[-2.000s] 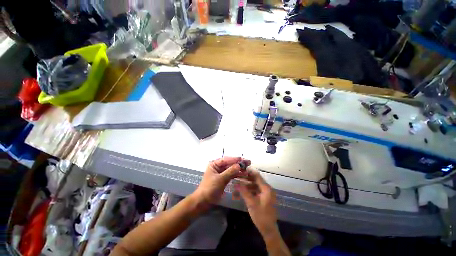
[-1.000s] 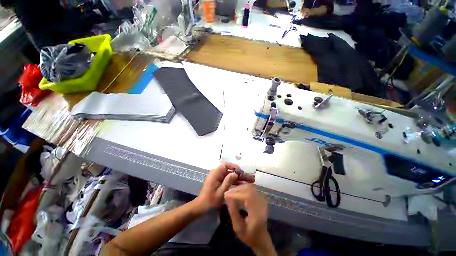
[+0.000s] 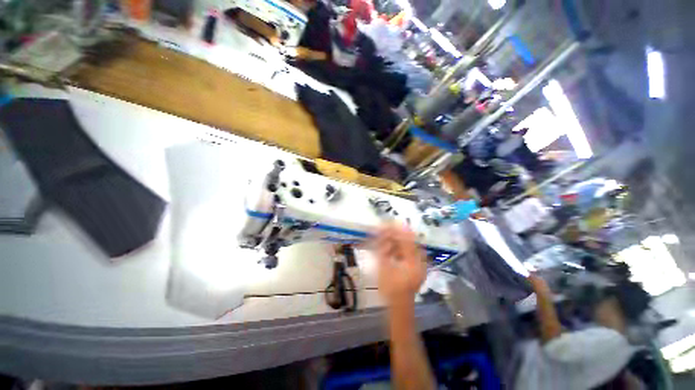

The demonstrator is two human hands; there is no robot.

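The dark grey cut pieces (image 3: 88, 179) lie flat on the white table at the left. Part of the pale grey stack (image 3: 15, 202) shows at the left edge. The white sewing machine (image 3: 335, 228) with a blue stripe stands in the middle. Black-handled scissors (image 3: 341, 289) lie on the table below its arm. My right hand (image 3: 400, 263) is raised in front of the right part of the machine, blurred, with its fingers partly curled; I cannot tell whether it holds anything. My left hand is out of the picture.
A brown wooden board (image 3: 206, 91) runs behind the table. Dark fabric (image 3: 339, 126) lies beyond it. The table's grey front edge (image 3: 152, 350) crosses below. A blue crate (image 3: 411, 373) is at the bottom. Another person's forearm (image 3: 545, 308) reaches in at the right; another person is at the back.
The view has swung right. My hands were together at the table's front; now my right hand is apart, raised by the machine's right part, and my left hand has left the picture.
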